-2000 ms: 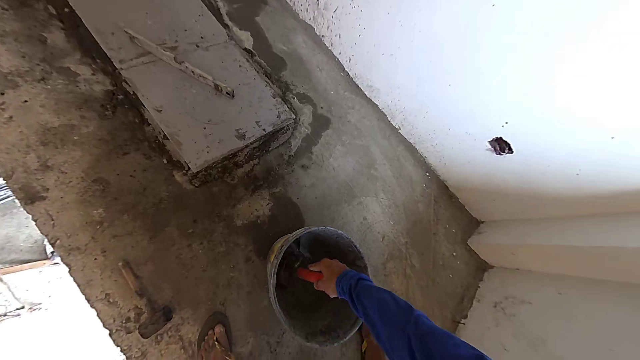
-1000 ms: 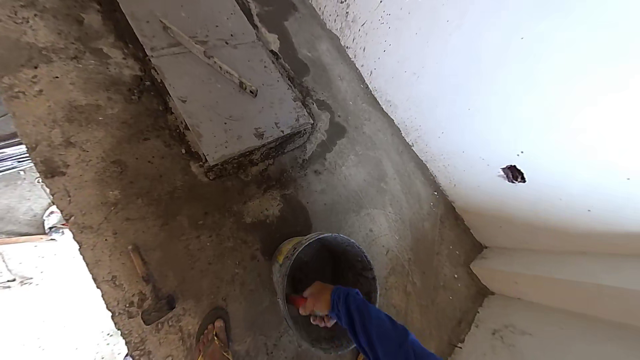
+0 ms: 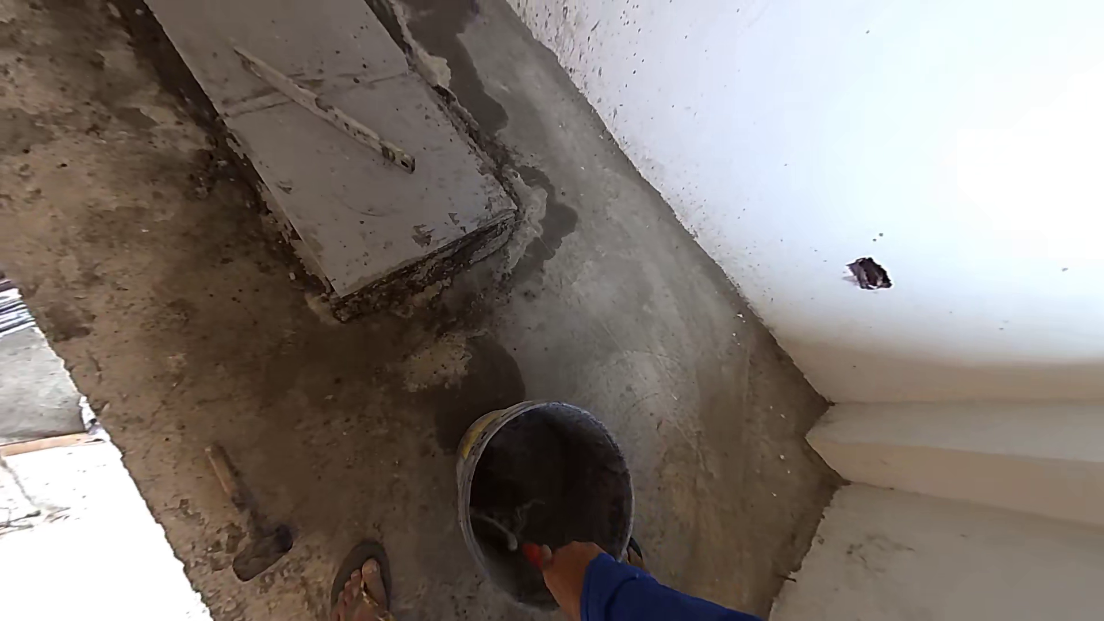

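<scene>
My right hand [image 3: 569,571], in a blue sleeve, reaches over the near rim of a round bucket [image 3: 468,448] that stands on the concrete floor. Its fingers are closed on the red handle [image 3: 536,555] of a tool, whose metal neck points into the dark inside of the bucket. The far end of the tool and the depth of the bucket's contents are hard to make out. My left hand is not in view.
A mallet [image 3: 263,552] lies on the floor at lower left, beside my sandalled foot [image 3: 362,586]. Beyond the bucket a tiled raised slab [image 3: 371,216] carries a long, mortar-stained level [image 3: 323,110]. A white wall [image 3: 862,172] with a hole rises on the right.
My right hand, still gripping the red handle, has shifted about within the bucket's mouth and is now at its near side.
</scene>
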